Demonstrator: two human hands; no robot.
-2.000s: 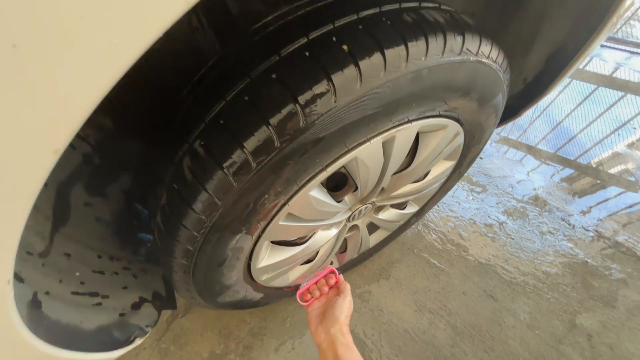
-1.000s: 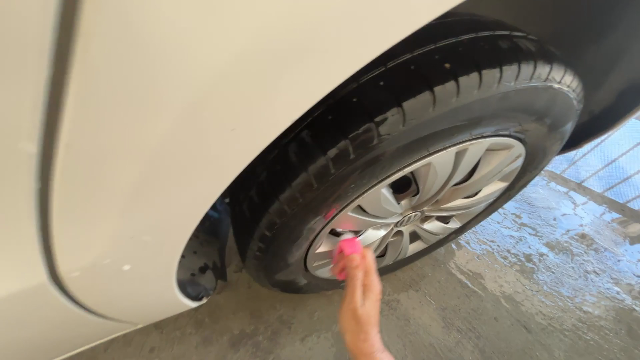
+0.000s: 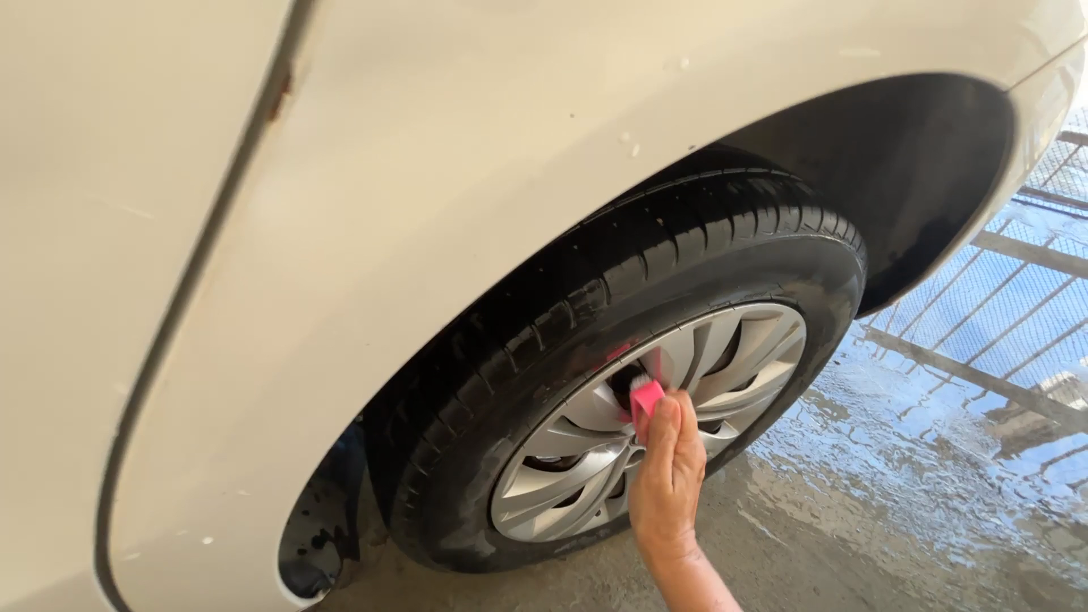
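My right hand [image 3: 669, 476] reaches up from the bottom edge with its fingers closed on a small pink-handled scrub brush [image 3: 646, 404]. Pale bristles show at the brush's upper end, against the silver wheel cover [image 3: 756, 357], beside one of its dark openings. Around the cover is a black rubber tire [image 3: 476, 484], which looks wet and has faint pink reflections near the brush. The hand hides part of the cover's centre and its lower right spokes. My left hand is out of view.
A cream-coloured car fender [image 3: 442, 212] arches over the wheel, with a door seam [image 3: 191, 280] at left. The black wheel-well liner [image 3: 918, 170] is beyond the tire. Wet concrete floor [image 3: 884, 476] at right reflects a barred grille.
My right hand has moved the pink brush from the wheel cover's lower rim up and inward, to beside an opening near the middle. The view has shifted, showing more of the car's side.
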